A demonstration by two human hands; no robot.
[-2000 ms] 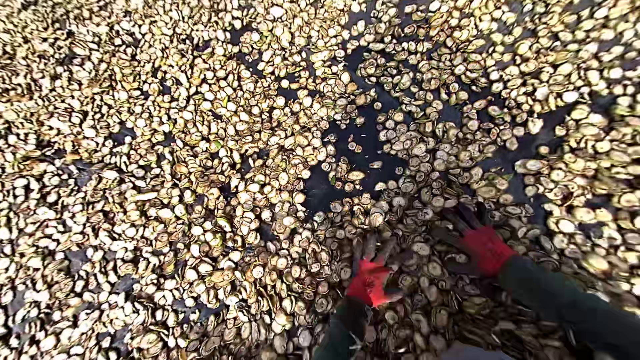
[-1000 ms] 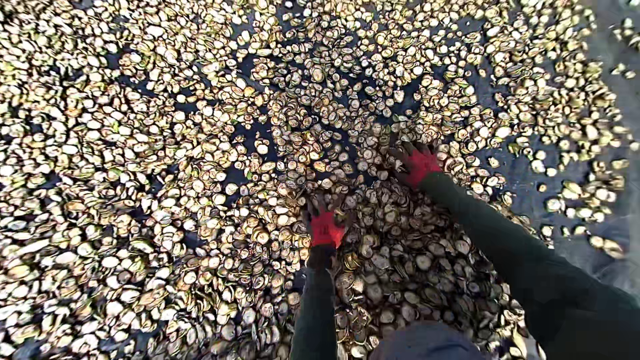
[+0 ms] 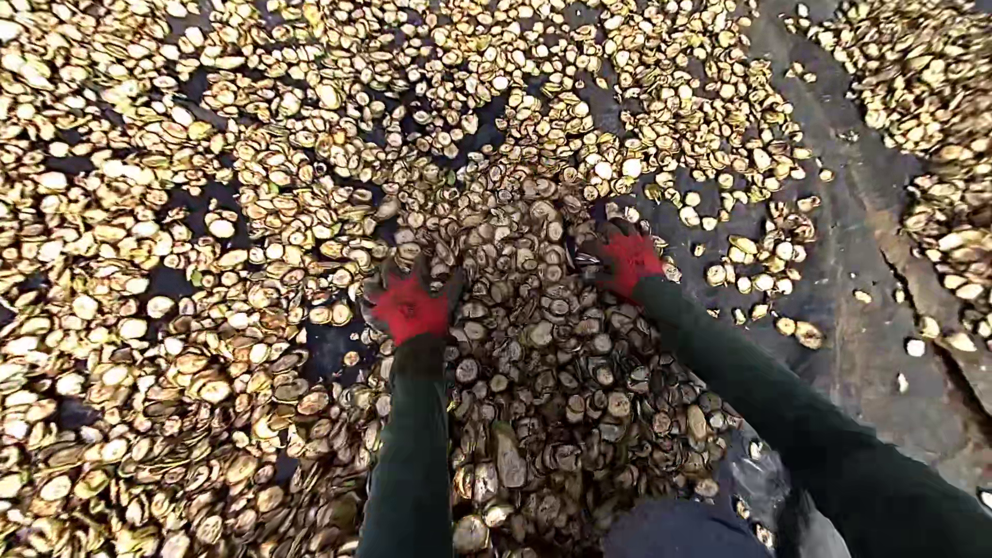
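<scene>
Many pale dried slices (image 3: 535, 333), round and oval, of some plant or root, lie over a dark sheet on the ground. My left hand (image 3: 409, 304), in a red glove with dark fingers, rests on the slices left of the shaded heap, fingers spread. On the heap's right side, my right hand (image 3: 620, 256), gloved the same way, touches the slices; its fingertips are partly hidden among them. Between my hands the slices lie thick, in shadow. Neither hand plainly grips anything.
Bare dark sheeting (image 3: 852, 310) runs down the right side with a few scattered slices. Beyond it lies another spread of slices (image 3: 938, 85) at the upper right. Part of my dark clothing (image 3: 682, 531) shows at the bottom edge.
The view has shifted a lot towards the right, bringing in the bare strip and second spread. My hands, at different heights before, are now nearly level on either side of the shaded heap.
</scene>
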